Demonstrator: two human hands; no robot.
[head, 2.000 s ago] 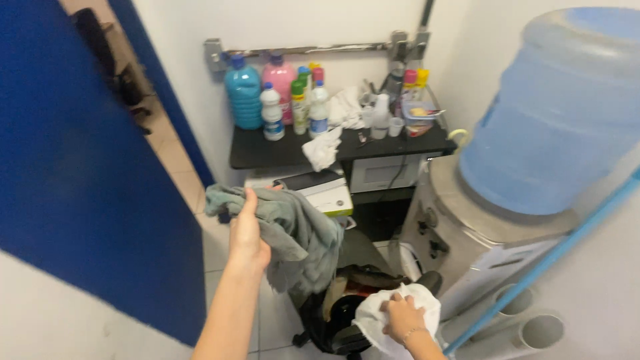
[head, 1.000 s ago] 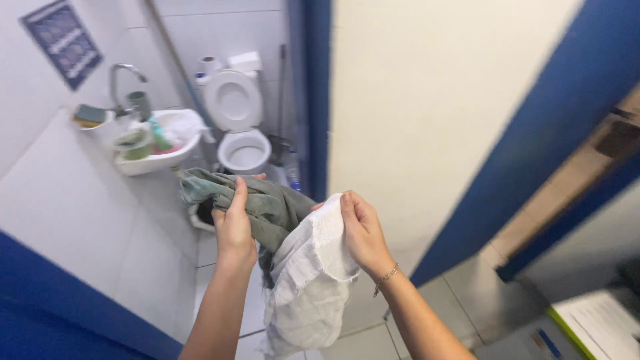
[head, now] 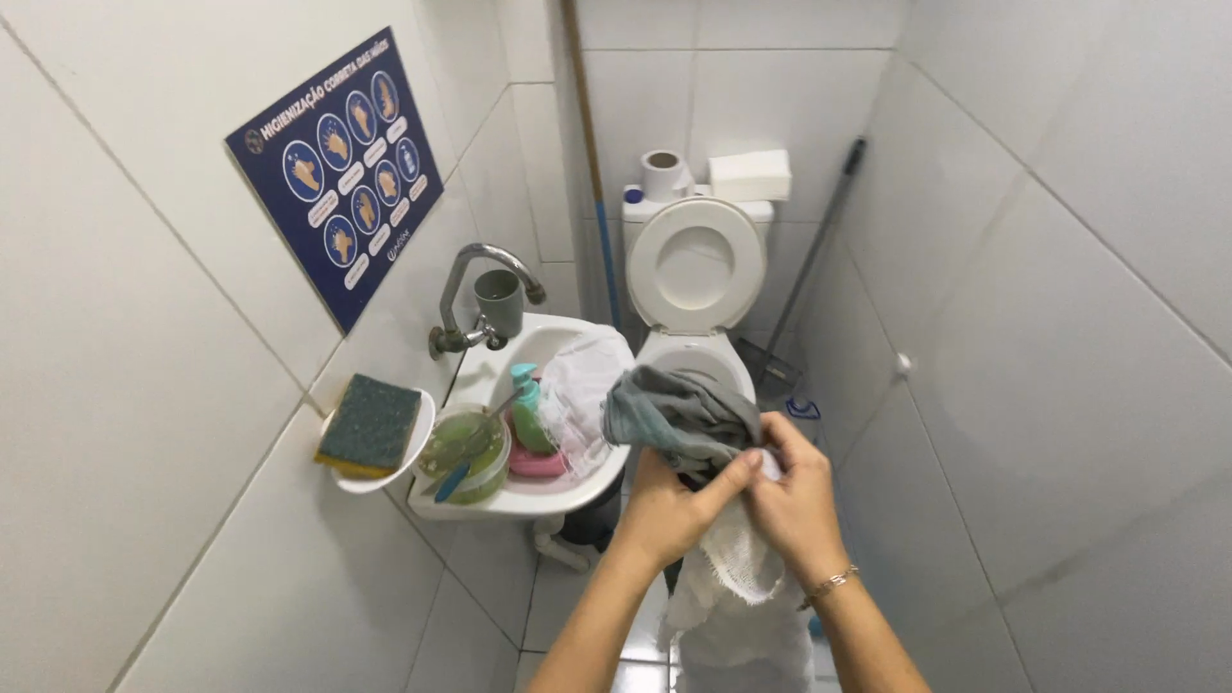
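My left hand (head: 679, 510) grips a bunched grey-green cloth (head: 683, 414) from below, in front of the toilet bowl. Close against it, my right hand (head: 794, 491) pinches a white cloth (head: 741, 563) that hangs down below both hands. The two cloths meet between my fingers. To the left, a white washbasin (head: 582, 496) holds another white cloth (head: 587, 385), a green soap bottle with a turquoise pump (head: 529, 419), a pink item (head: 537, 463) and a tub of greenish liquid (head: 481, 476) with a blue-handled utensil (head: 452, 483) across it.
A curved metal tap (head: 491, 252) and grey cup (head: 500, 303) stand by the basin. A sponge (head: 371, 423) lies on a white wall dish. Behind are a toilet (head: 698, 265) with its lid raised, a paper roll (head: 663, 175), a wooden-and-blue pole (head: 594, 164) and a long-handled dustpan (head: 818, 250).
The view has moved from the room with the water cooler into the washroom. My hands, apart two seconds ago with one cloth each, are now together on the cloths.
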